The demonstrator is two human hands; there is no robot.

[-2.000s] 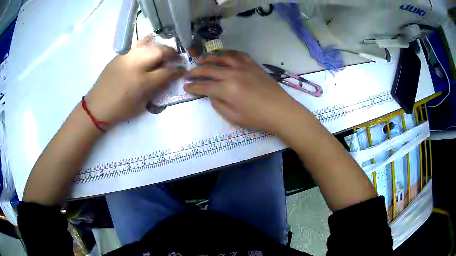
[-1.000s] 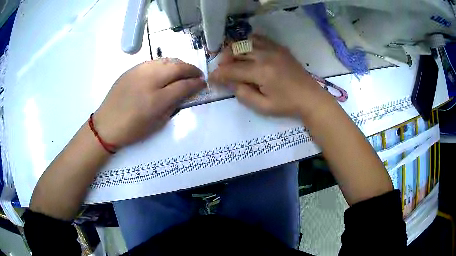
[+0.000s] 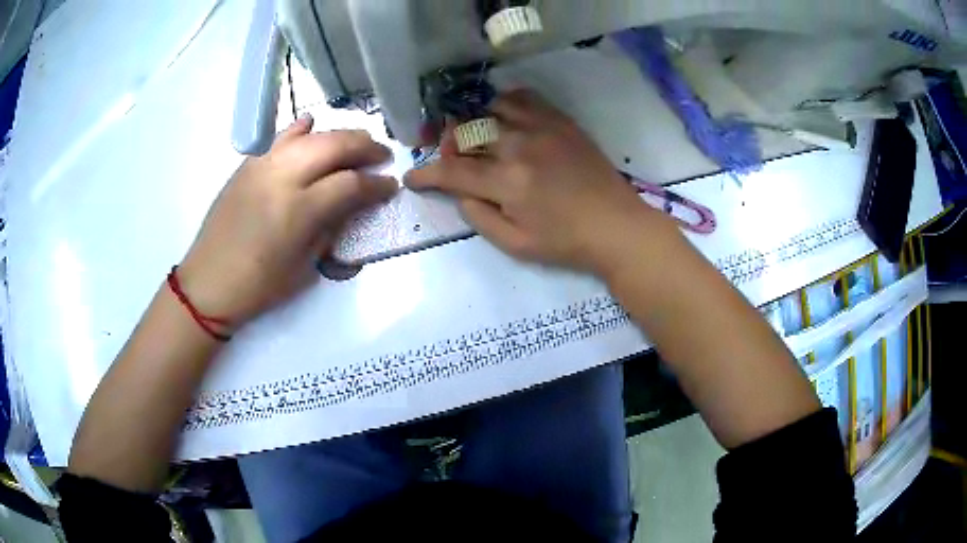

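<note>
My left hand (image 3: 308, 202) is left of the needle area of the off-white sewing machine (image 3: 382, 64), thumb and index finger pinched together. My right hand (image 3: 530, 180) comes from the right, its fingertips almost touching the left ones. A small bit of white fabric strip (image 3: 402, 163) shows between the fingertips. It is hard to tell from the white table, and most of it is hidden. The presser foot and needle are hidden by the machine head and fingers. The shiny needle plate (image 3: 371, 231) lies below the hands.
Pink-handled snips (image 3: 689, 210) lie right of my right hand, blades partly hidden. A purple-blue thread bundle (image 3: 705, 122) lies by the machine base. A black phone (image 3: 888, 186) is at the table's right end, above a yellow rack (image 3: 854, 398). A printed scale (image 3: 424, 366) runs along the front edge.
The view has shifted slightly. My left hand has moved from below the needle area to its left side, and its fingers are more spread at the back. My right fingertips remain near the needle.
</note>
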